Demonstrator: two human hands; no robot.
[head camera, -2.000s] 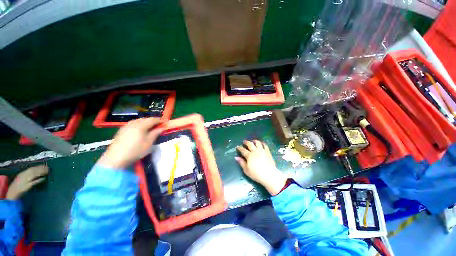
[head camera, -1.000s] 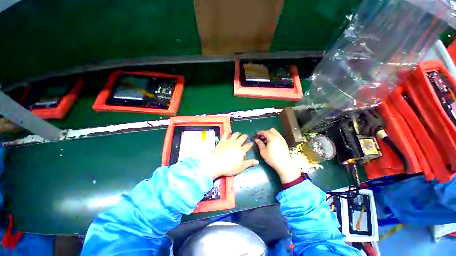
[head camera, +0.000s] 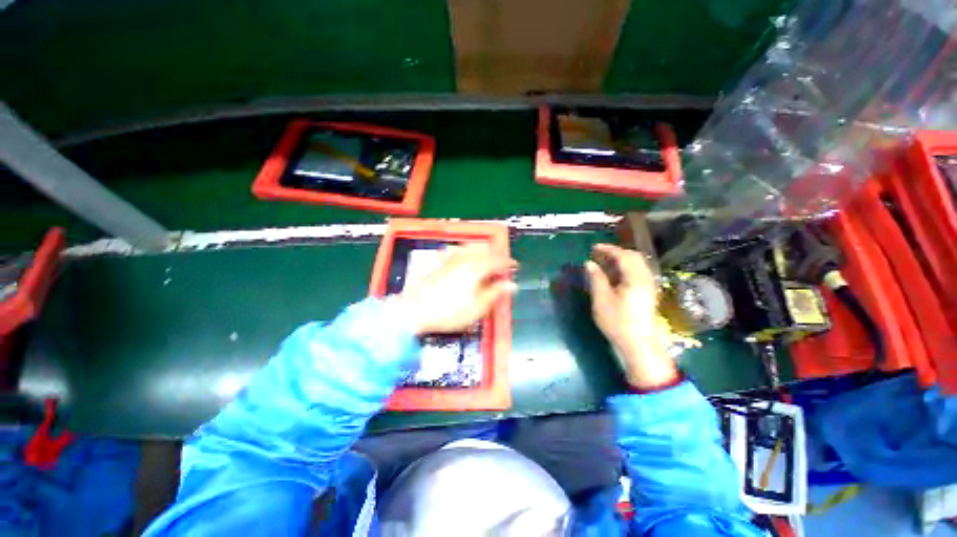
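Observation:
An open-backed tablet (head camera: 453, 360) lies in its red foam frame (head camera: 498, 367) on the green bench in front of me. My left hand (head camera: 453, 288) is over the upper part of the tablet, its fingers bent near the frame's right side and blurred; it hides much of the white battery. My right hand (head camera: 626, 306) is just right of the frame above the bench, thumb and fingers curled. A small dark blur shows beside its fingertips. I cannot tell whether either hand holds anything.
Framed tablets lie on the rear lane (head camera: 485, 157). At right are a brown block (head camera: 636, 236), a round tin (head camera: 701, 302), a black soldering station (head camera: 782, 304), hanging clear plastic (head camera: 777, 126), stacked red trays (head camera: 876, 273) and a white tray (head camera: 800, 462). Another red frame (head camera: 37, 281) is at far left.
The tablet and frame have gone from my left hand's grip to the bench. Since a second ago my hands have moved apart, my left hand back over the tablet. A red frame has appeared at far left.

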